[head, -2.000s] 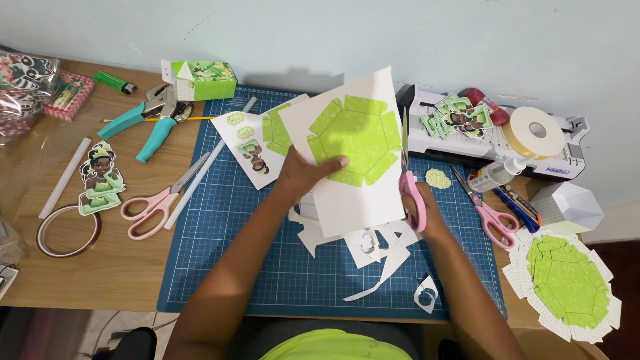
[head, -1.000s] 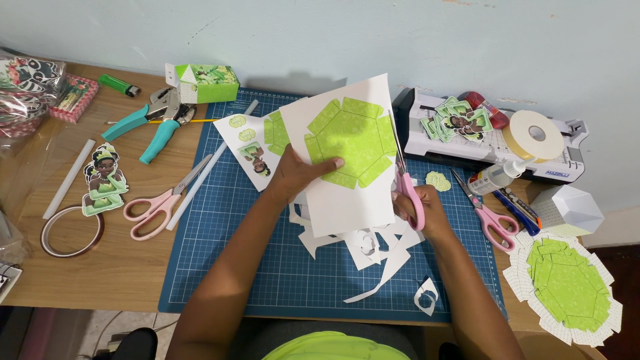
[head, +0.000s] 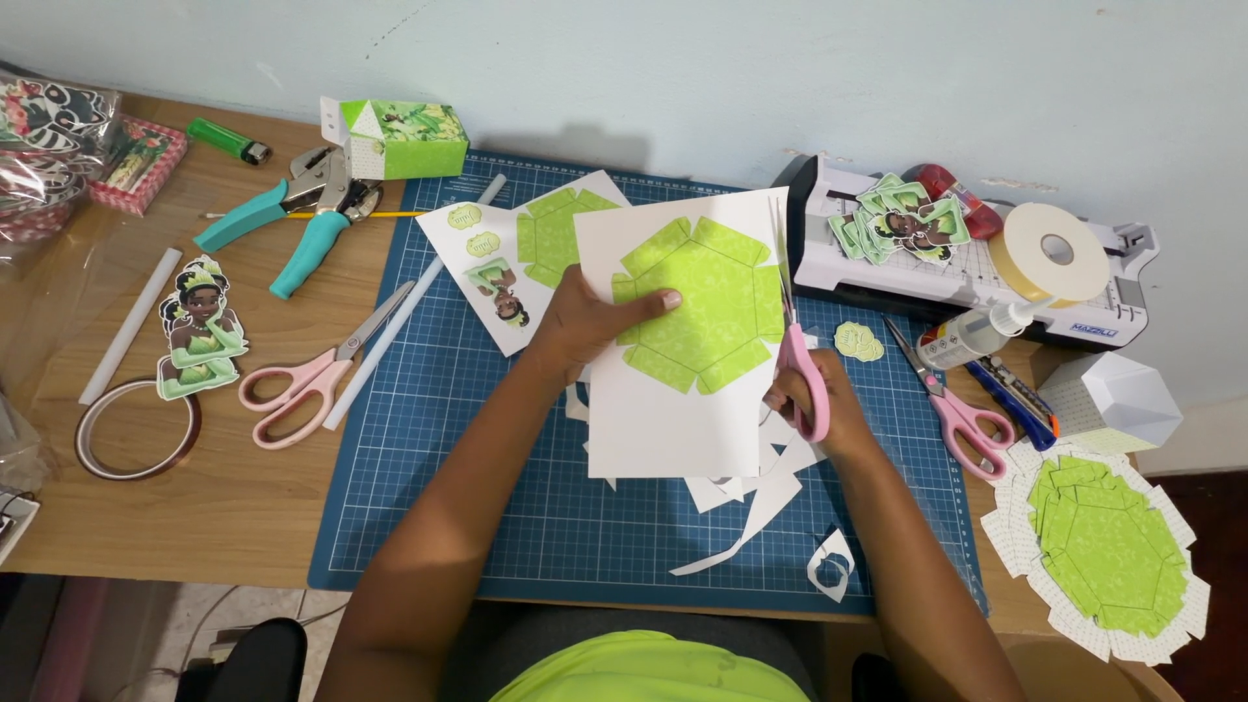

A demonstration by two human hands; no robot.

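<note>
A white paper sheet printed with a green hexagonal template is pinched in my left hand, thumb on top of the print. My right hand grips pink-handled scissors, whose blades point away from me along the sheet's right edge; the lower blade is partly hidden by paper. Beneath and behind lies another printed sheet with a green template and a figure. White paper offcuts rest on the blue cutting mat, partly under the held sheet. A small green cutout lies right of the scissors.
Left are pink scissors, teal-handled pliers, a tape roll, figure cutouts and a green box. Right are a paper trimmer, white tape, a glue bottle, more scissors and stacked green cutouts.
The held sheet has turned slightly to stand more upright, and the scissors now sit along its right edge with a strip partly apart from it. My left hand keeps its hold.
</note>
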